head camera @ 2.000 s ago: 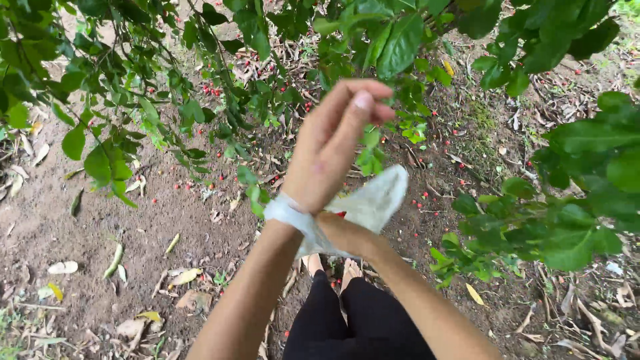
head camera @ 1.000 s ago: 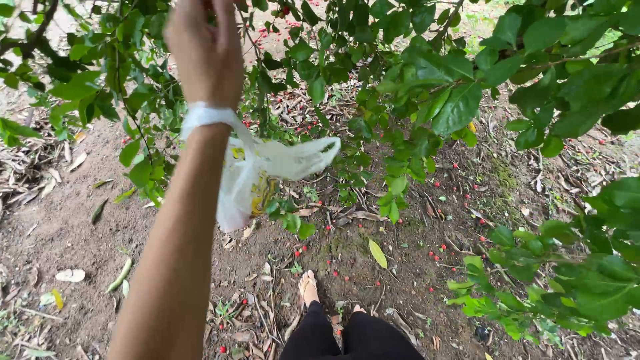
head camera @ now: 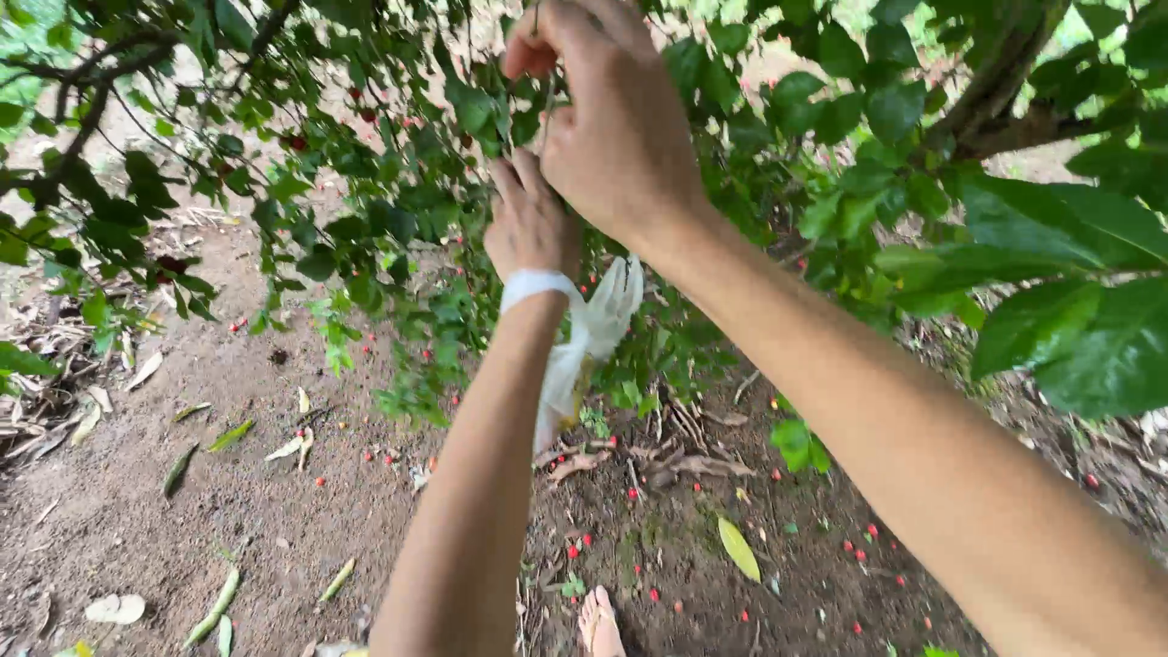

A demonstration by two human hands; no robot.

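Observation:
My left hand (head camera: 532, 219) reaches up into the leafy branches, its back toward me; its fingertips are hidden among the foliage, so its grip cannot be told. A white plastic bag (head camera: 584, 342) hangs by its handle around my left wrist. My right hand (head camera: 620, 119) is just above and to the right of it, its fingers curled shut on a thin twig (head camera: 549, 105). Several dark red fruits (head camera: 368, 115) show among the leaves at the upper left.
Low branches (head camera: 91, 100) cross the upper left, and a thicker limb (head camera: 990, 100) stands at the upper right with large glossy leaves (head camera: 1086, 292). Fallen red fruits (head camera: 632, 494), dry leaves (head camera: 117, 610) and pods lie on the soil. My bare foot (head camera: 599, 620) shows at the bottom.
My right hand, out of view one second ago, is now up in the branches beside my left hand. The bag still hangs from the left wrist. The view has shifted.

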